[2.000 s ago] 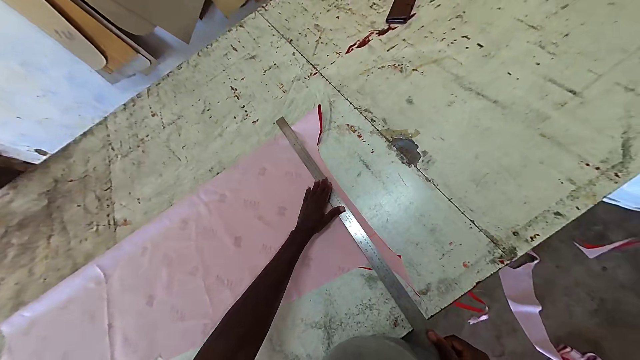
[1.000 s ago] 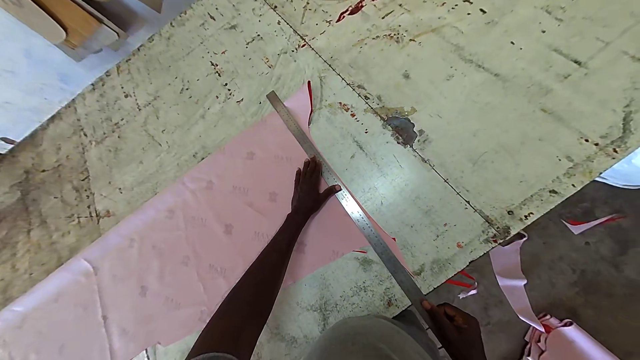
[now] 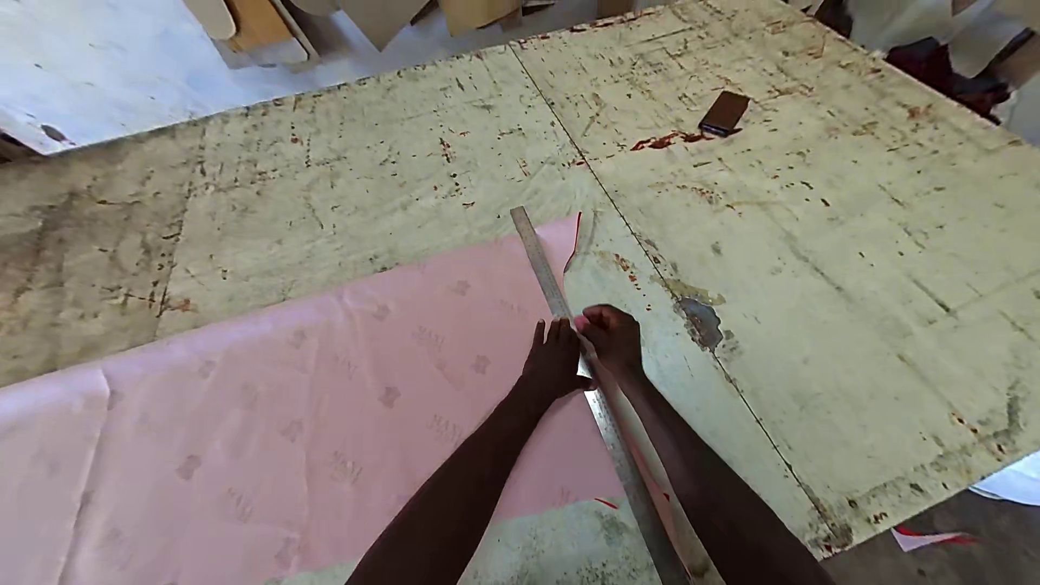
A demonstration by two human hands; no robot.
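A pink printed sheet material [image 3: 390, 390] with a red edge lies across the worktable. Along its right edge rests a long steel ruler [image 3: 611, 439], slanting from upper left to lower right. My left hand [image 3: 556, 357] presses flat on the ruler near its middle, fingers spread a little. Just right of the ruler, my right hand [image 3: 613, 335] has its fingers curled and pinches the pink edge of the material. Whether it also holds a small tool cannot be seen. A narrow strip of the material shows to the right of the ruler, partly under my right forearm.
The worn worktable [image 3: 853, 268] has a seam and a damaged patch. A dark brown block-like object [image 3: 724, 113] lies near its far side. Brown card-like pieces [image 3: 390, 20] stand beyond the far edge. A pink and red scrap [image 3: 930, 538] lies on the floor at right.
My right hand has moved from the near end of the ruler up to its middle, beside my left hand, and now pinches the material's edge. The left hand stays on the ruler.
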